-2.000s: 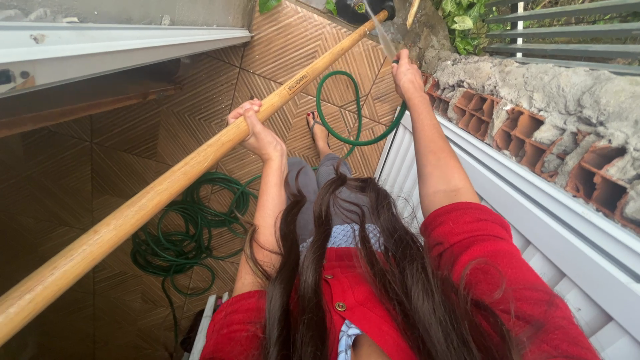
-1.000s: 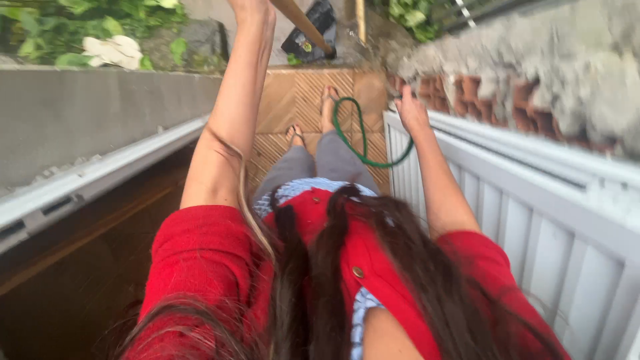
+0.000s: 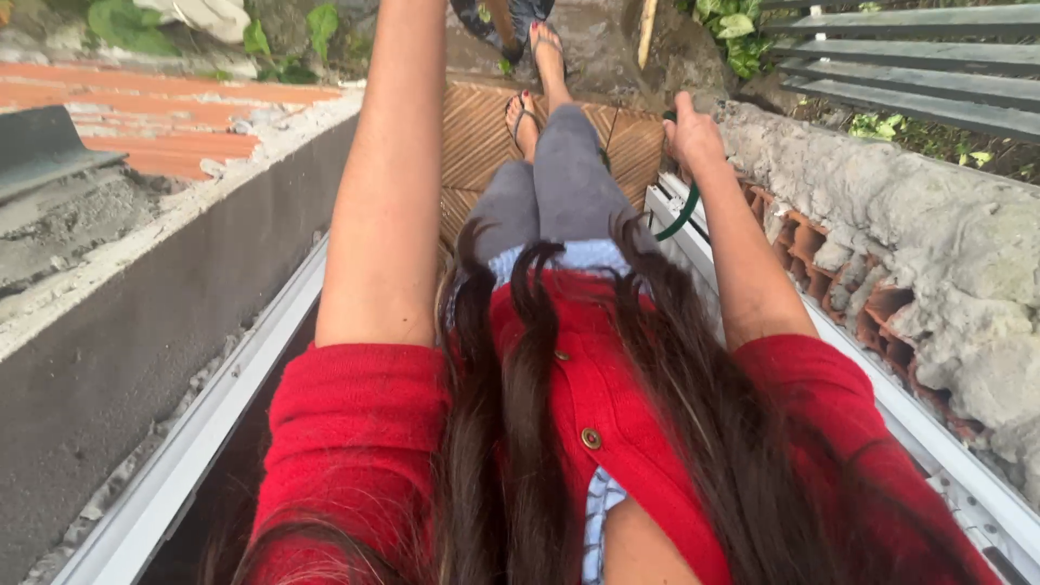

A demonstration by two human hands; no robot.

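Observation:
My right hand (image 3: 695, 134) is closed around a green hose (image 3: 681, 215), beside the end of the rough wall on the right. The hose hangs in a curve below the fingers. My left arm reaches up past the top edge of the view, so my left hand is out of sight. At the top centre a wooden pole (image 3: 505, 28) stands against a dark tool head (image 3: 479, 32) on the wet ground, next to my sandalled foot. Whether my left hand holds this pole cannot be seen.
Low walls flank me: a grey plastered one (image 3: 203, 211) at left, and one of mortar and broken hollow bricks (image 3: 886, 313) at right. White frames (image 3: 203, 439) run along both. Patterned floor tiles (image 3: 475, 130) end at muddy ground. A thin stick (image 3: 647, 32) and grey slatted fence (image 3: 910, 73) lie beyond.
My left hand, on the long wooden pole two seconds ago, has moved forward out of view. The pole no longer crosses the view. One foot has stepped onto the muddy ground, and the view has moved forward.

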